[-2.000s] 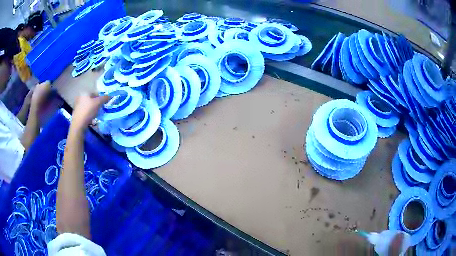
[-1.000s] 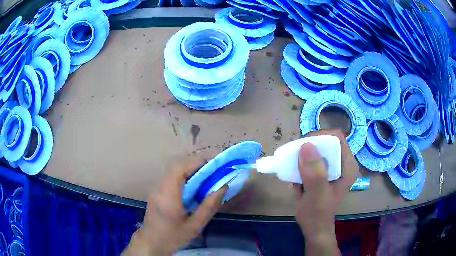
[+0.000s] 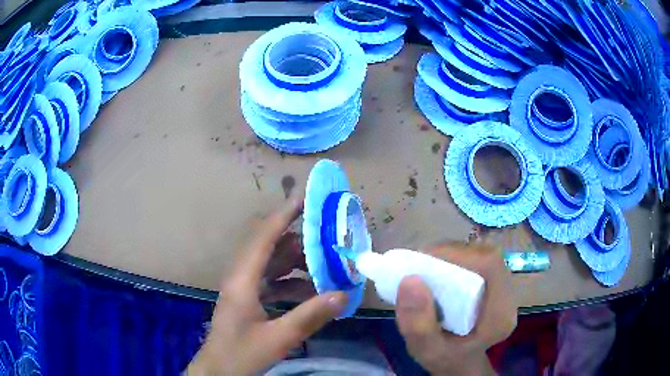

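Observation:
A pale blue-white disc piece [image 3: 317, 220] with a raised dark blue collar stands nearly on edge above the table's front edge. My left hand [image 3: 264, 301] holds it from the left, thumb at its lower rim and fingers behind it. My right hand [image 3: 459, 312] grips a white glue bottle [image 3: 433, 283] tilted so its thin teal tip points left. The tip is at the collar's near side; whether it touches, and any glue, cannot be told.
A neat stack of discs [image 3: 301, 95] stands behind my hands on the brown table covering [image 3: 176, 169]. Loose discs lie at left [image 3: 121, 45] and right [image 3: 494, 172]. A small teal tube [image 3: 527, 262] lies right of my right hand. A blue crate [image 3: 81, 316] is below left.
The view has swung right from the left heap. Since one second ago, the disc has turned more upright with its collar facing right, and the bottle has tilted and moved down.

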